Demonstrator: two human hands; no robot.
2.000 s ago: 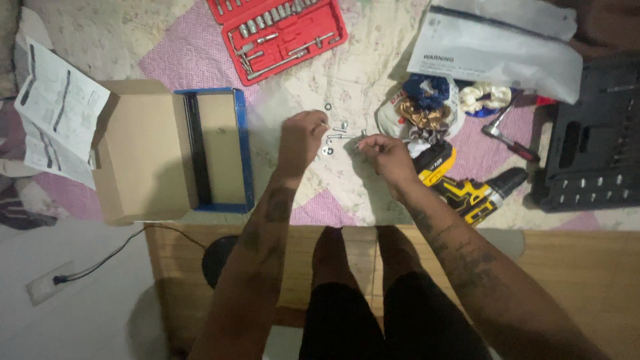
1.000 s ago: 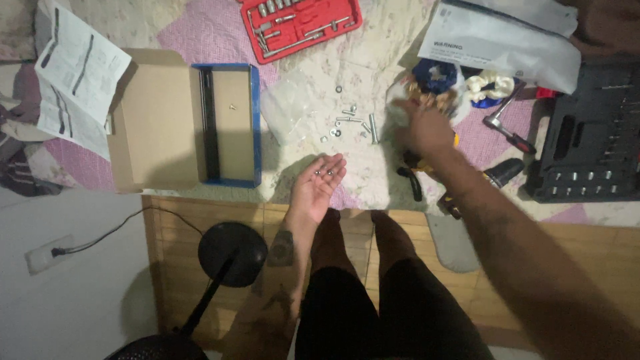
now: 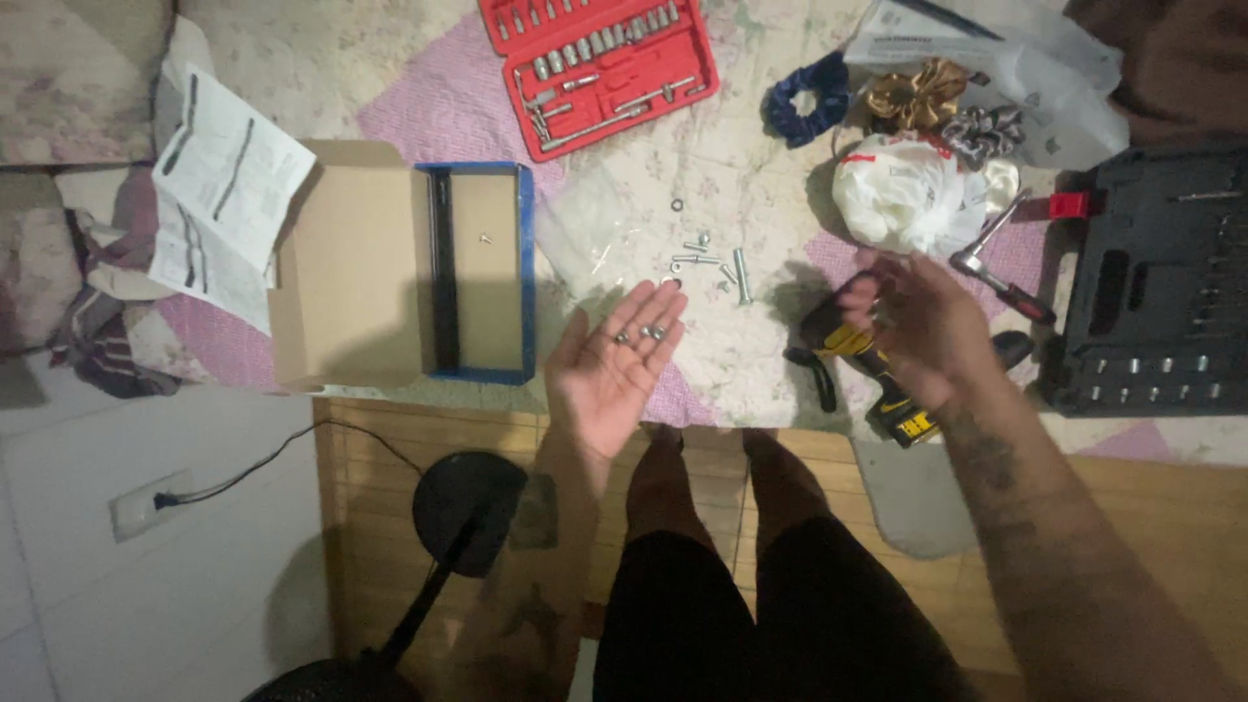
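Observation:
My left hand point(image 3: 619, 366) is palm up at the cloth's near edge, with several small metal nuts point(image 3: 652, 332) lying on its fingers. Just beyond it on the floral cloth are loose bolts, among them a long bolt point(image 3: 742, 276), and a dark ring point(image 3: 677, 205). My right hand point(image 3: 912, 317), blurred, hovers over a yellow and black cordless drill point(image 3: 907, 419), below a white plastic bag point(image 3: 907, 192); whether it holds anything is unclear. A ratchet wrench point(image 3: 999, 283) lies right of it.
An open red socket set point(image 3: 612, 83) lies at the back. On the left are a blue-edged cardboard box point(image 3: 526, 273) with a small screw inside and printed sheets point(image 3: 229, 166). Scrunchies point(image 3: 809, 99) lie back right, beside a dark tool case point(image 3: 1121, 283). A clear bag point(image 3: 590, 229) lies beside the box.
My left hand has turned palm up with small nuts on it since two seconds ago. My right hand has moved away from the bolts. The scrunchies, earlier on the white bag, now lie farther back.

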